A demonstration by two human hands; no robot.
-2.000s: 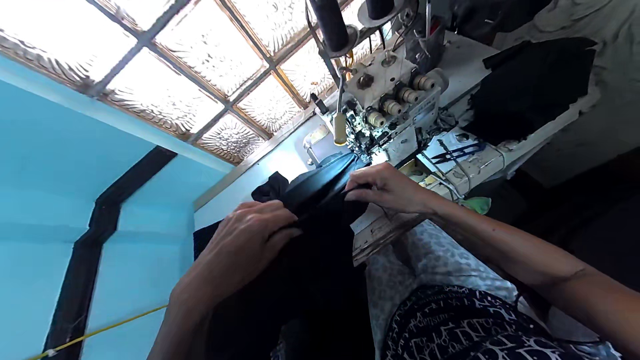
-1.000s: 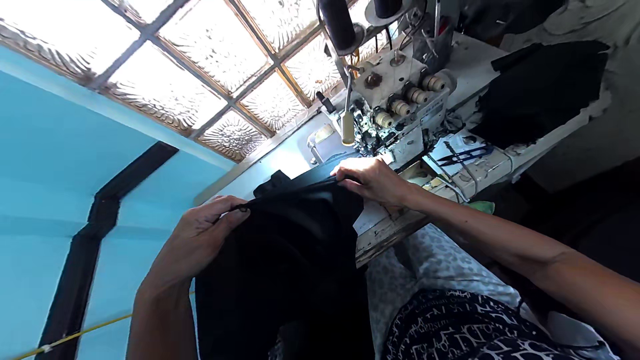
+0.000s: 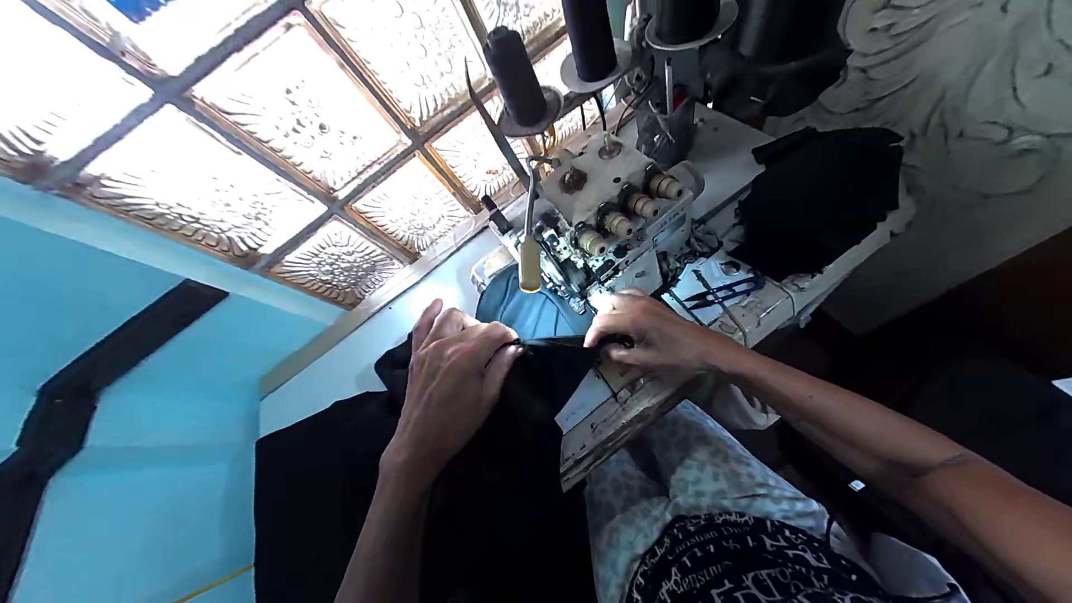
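Black fabric (image 3: 335, 486) hangs over the near edge of the work table and reaches up to the overlock sewing machine (image 3: 620, 218). My left hand (image 3: 456, 368) pinches its upper edge between thumb and fingers. Just in front of the machine's needle area, my right hand (image 3: 649, 331) grips the same edge, so a short stretch runs taut between the two hands. Beyond them, a lit part of the cloth (image 3: 532, 306) lies beside the presser area. The fingertips of my right hand are partly hidden by the fabric.
Thread cones (image 3: 512, 75) stand behind the machine, below a glass-block window (image 3: 293, 100). Blue-handled scissors (image 3: 724, 291) lie right of the machine. Farther right is a pile of black cloth (image 3: 821, 201). The worn table edge (image 3: 615, 427) sits above my lap. A blue wall (image 3: 167, 419) borders the left.
My left hand has come closer to my right hand and the machine, shortening the stretch of fabric between them. Both hands still hold the cloth.
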